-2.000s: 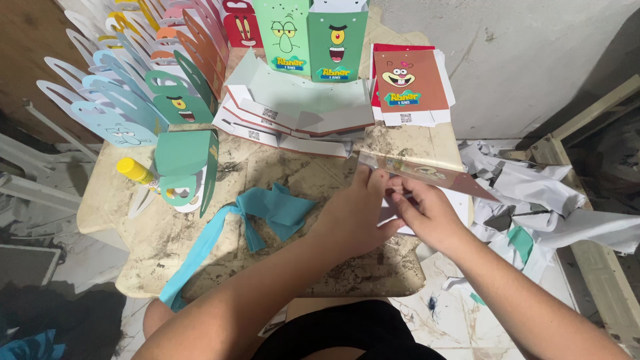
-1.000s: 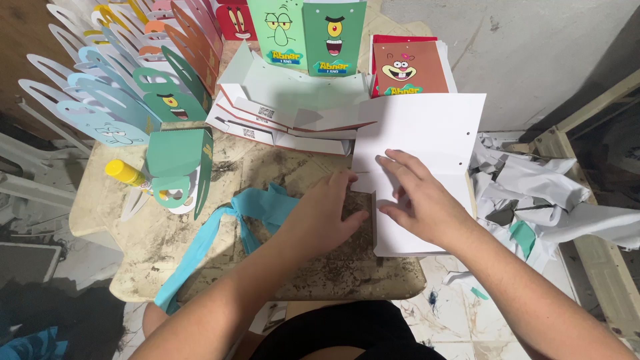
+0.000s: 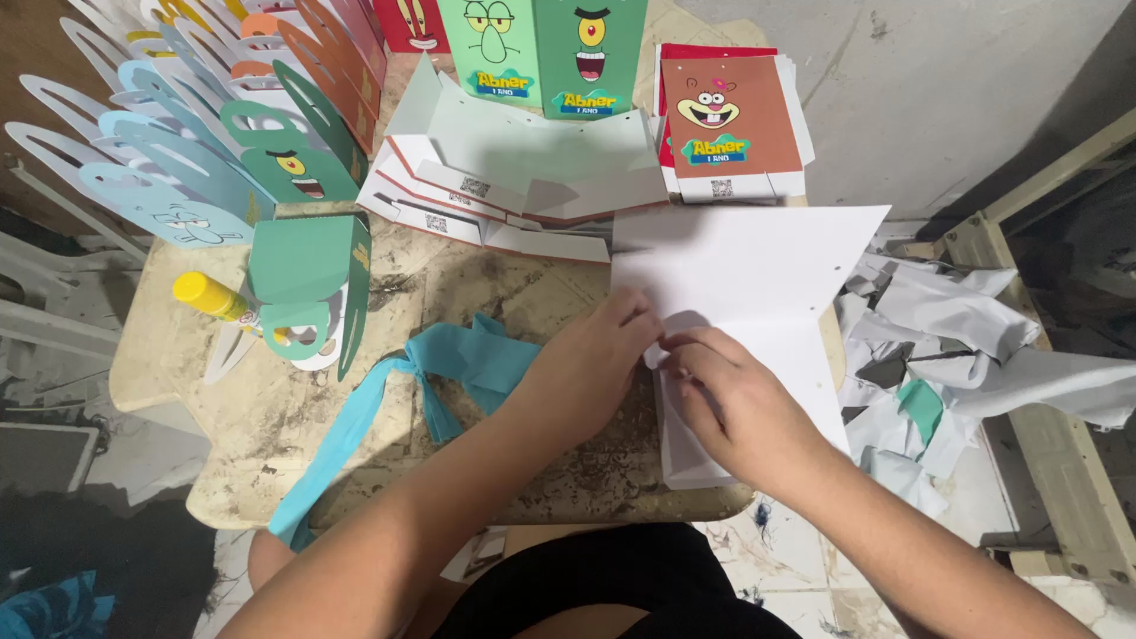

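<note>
A folded sheet of white card (image 3: 754, 266) with small punched holes lies blank side up at the right of the worn table, its upper panel raised. Both hands meet at its left edge. My left hand (image 3: 590, 364) pinches the card's edge between thumb and fingers. Close against it, my right hand (image 3: 732, 399) has its fingertips on the same edge, thumb bent below. The exact fingertip contact is partly hidden. A strip of turquoise fabric (image 3: 470, 355) lies just left of my left hand, its tail running to the table's front edge.
A yellow glue stick (image 3: 209, 295) leans by a green paper box (image 3: 302, 257). Handled character boxes (image 3: 177, 195) crowd the back left. Partly folded cards (image 3: 550, 169) lie at the back centre, beside a stack of brown printed cards (image 3: 737, 115). White scraps (image 3: 941, 355) are heaped at the right.
The card, its printed side showing two seconds ago, now lies blank side up. Since one second ago my right hand has moved from flat on the card to its left edge, beside my left hand.
</note>
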